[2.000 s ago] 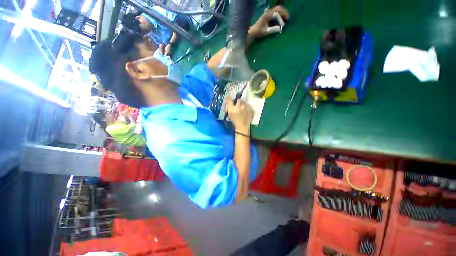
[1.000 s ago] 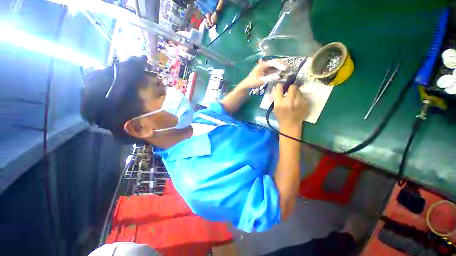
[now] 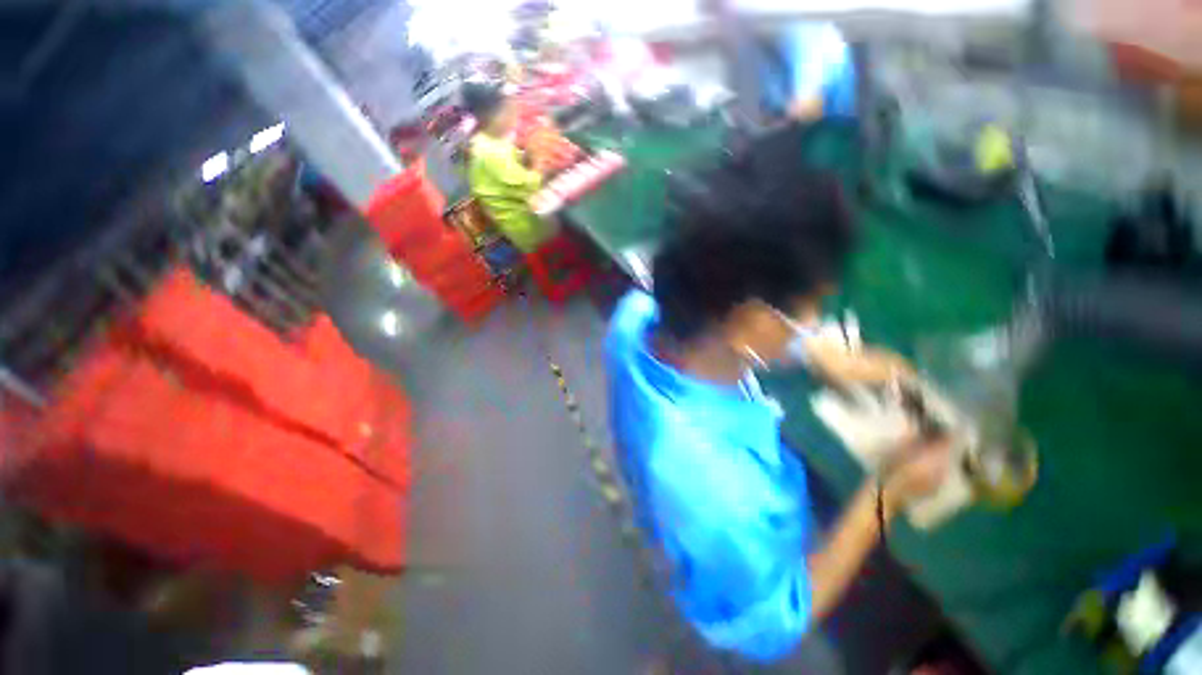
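Neither my left hand nor my right hand is in view. Nearest in front, a seated worker in a blue smock (image 3: 718, 488) bends over a green bench mat (image 3: 1114, 422). The worker's hands are at a pale tray or sheet (image 3: 857, 425), with small parts too blurred to tell. A round yellowish cup (image 3: 1008, 468) stands beside it on the mat. A blue box with white pieces (image 3: 1144, 613) is at the lower right, partly cut off by the edge. The whole picture is blurred.
Stacked red trays (image 3: 224, 435) stand at the left of the grey aisle floor (image 3: 481, 488). More red trays (image 3: 429, 244) stand farther back. Yellow-black tape (image 3: 580, 422) runs along the floor. A person in yellow-green (image 3: 501, 178) sits farther along the bench, beside another in blue (image 3: 817, 66).
The view has turned and levelled, so the aisle and red stacks now show at the left. The seated worker now shows more from behind, and the blue box sits lower right.
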